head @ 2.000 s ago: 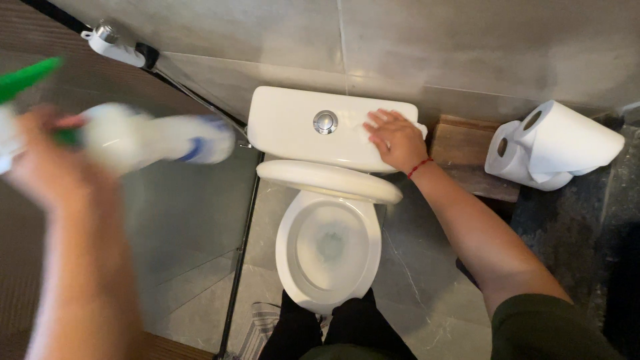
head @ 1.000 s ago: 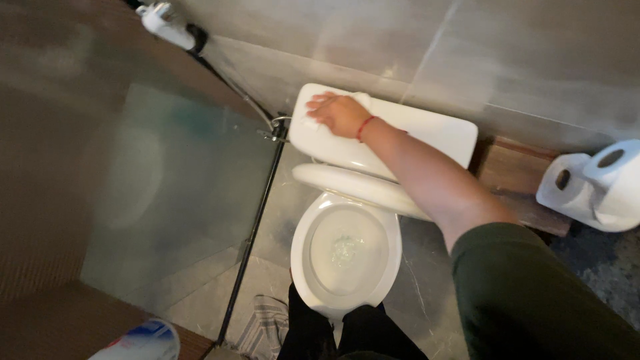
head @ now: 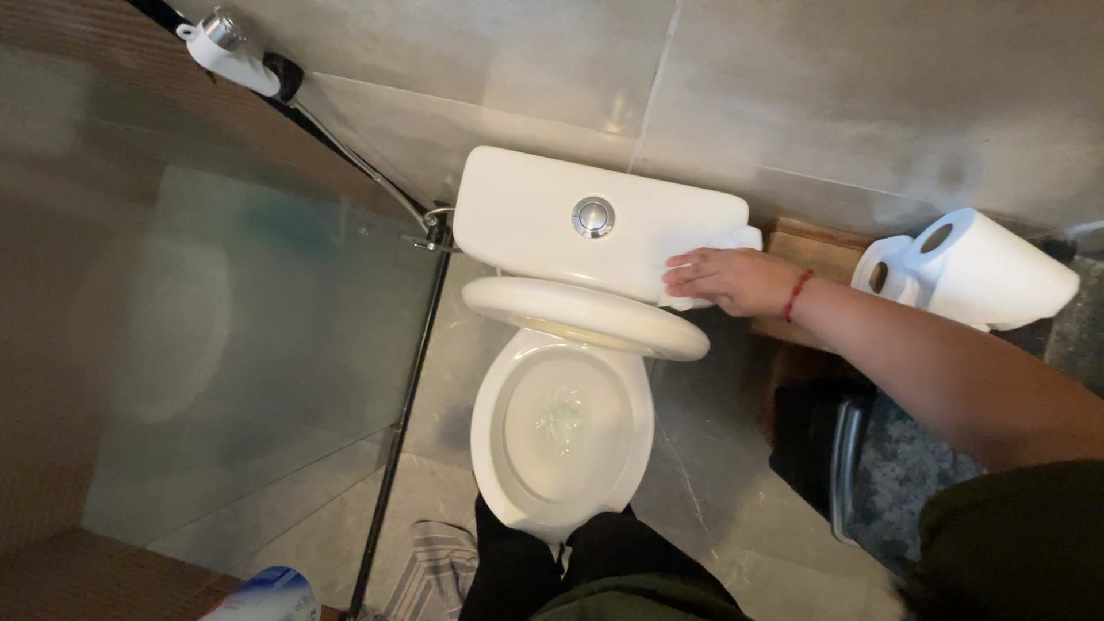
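My right hand (head: 729,280), a red bracelet at its wrist, presses a white wipe or sheet of paper (head: 743,237) onto the front right corner of the white toilet tank lid (head: 526,203). A round chrome flush button (head: 593,216) sits mid-lid. Below the tank the toilet seat and cover (head: 586,317) stand raised, over the open bowl (head: 565,431) with water in it. Part of a white and blue bottle (head: 272,595) shows at the bottom left edge. My left hand is out of view.
A glass shower panel (head: 285,345) with a black frame stands on the left, a white-handled bidet sprayer (head: 228,60) above it. Toilet paper rolls (head: 992,272) are on the right, near a wooden box (head: 815,250) and a dark bin (head: 897,470). A striped cloth (head: 435,569) lies on the floor.
My right hand has moved from the left end of the tank lid to its right end. My left hand, seen earliest with the bottle, has left the view.
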